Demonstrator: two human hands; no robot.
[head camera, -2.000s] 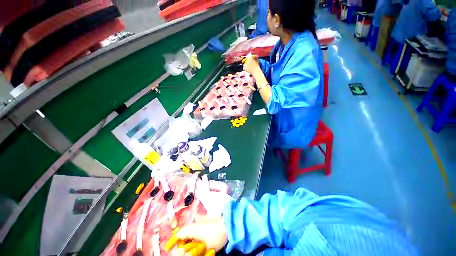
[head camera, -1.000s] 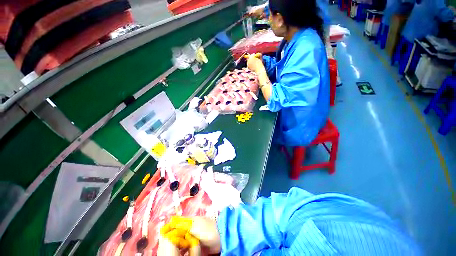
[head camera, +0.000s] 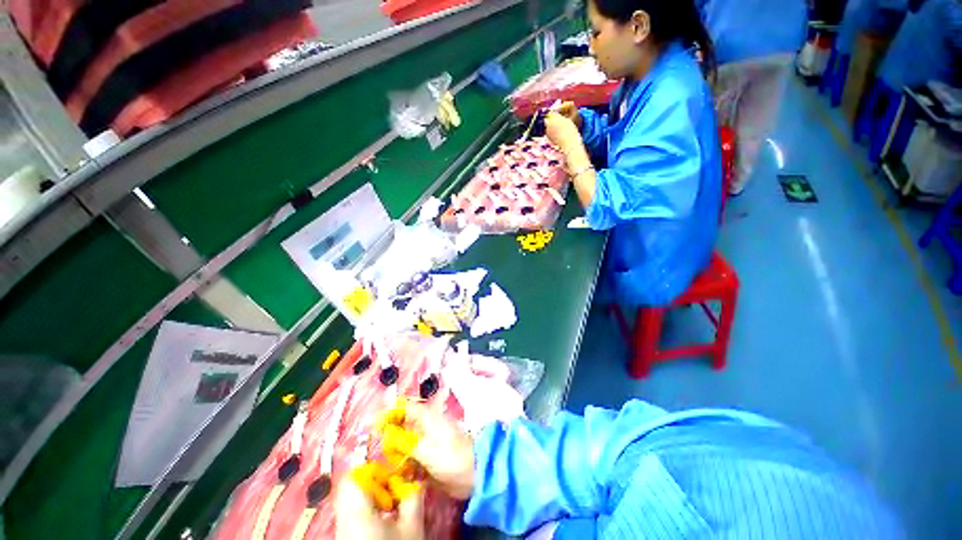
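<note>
A pink-red foam tray (head camera: 258, 516) under shiny film lies in front of me. Several watches with round black dials and pale straps lie on it, one near its middle left (head camera: 319, 489) and one near its far end (head camera: 388, 374). My right hand (head camera: 441, 447), in yellow finger cots, reaches in from the right over the tray. My left hand (head camera: 378, 508), also in yellow finger cots, is cut off by the bottom edge. The fingertips of both hands meet closely. Whether something is between them is hidden and blurred.
Beyond the tray are small jars (head camera: 420, 285), white wipes (head camera: 493, 312) and an instruction sheet (head camera: 340, 245). Loose yellow finger cots (head camera: 535, 240) lie on the green bench (head camera: 551, 316). A seated person (head camera: 665, 190) works at another watch tray (head camera: 512, 190). A red stool (head camera: 701, 301) stands beside the bench.
My left hand has come into view at the bottom, and its fingertips meet those of my right hand. The whole view has shifted, so the bench appears farther right. Another person shows behind the seated one.
</note>
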